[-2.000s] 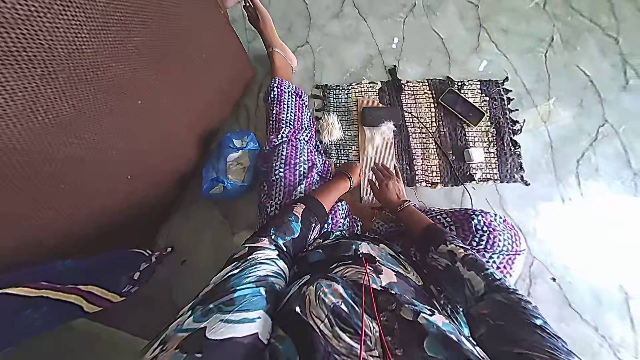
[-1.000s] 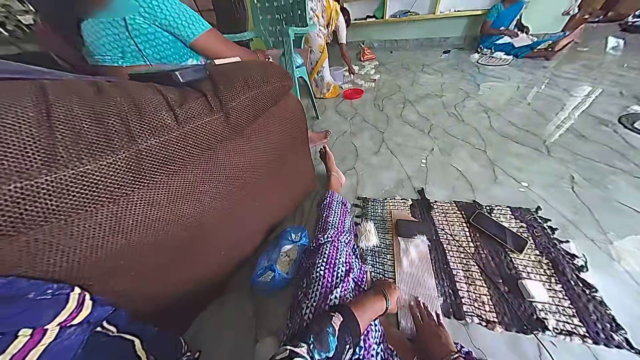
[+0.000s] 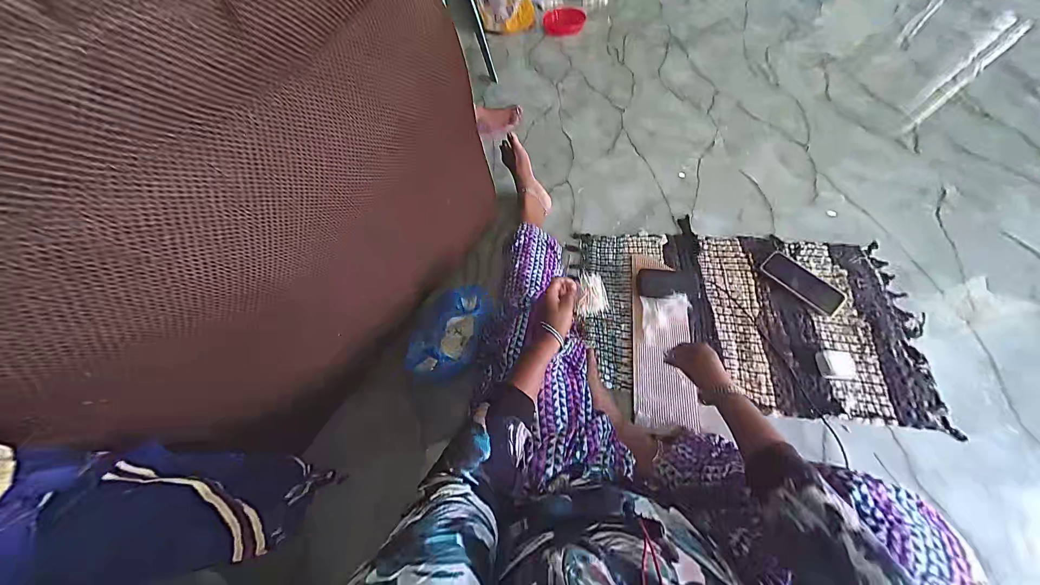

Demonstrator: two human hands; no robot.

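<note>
My left hand (image 3: 559,301), fingers curled, is beside a bundle of thin white sticks (image 3: 592,294) at the left edge of the woven rag mat (image 3: 735,341); whether it holds any cannot be told. My right hand (image 3: 697,366) is over the right edge of a ribbed, pale board (image 3: 665,386), fingers bent down; what is under them is hidden. White fluffy fibre (image 3: 665,315) lies on the board's upper part, just below a dark, oblong object (image 3: 666,283).
A phone (image 3: 803,283) and a small white box (image 3: 837,365) lie on the mat's right side, near a thin dark cable. A blue plastic bag (image 3: 452,333) stands left of my leg, beside a large brown covered piece of furniture (image 3: 244,203). Another person's foot (image 3: 497,119) and a red bowl (image 3: 564,21) are farther off.
My left hand has moved from the lower end of the board to beside the white sticks. My right hand has moved up along the board's right edge. The view has tilted.
</note>
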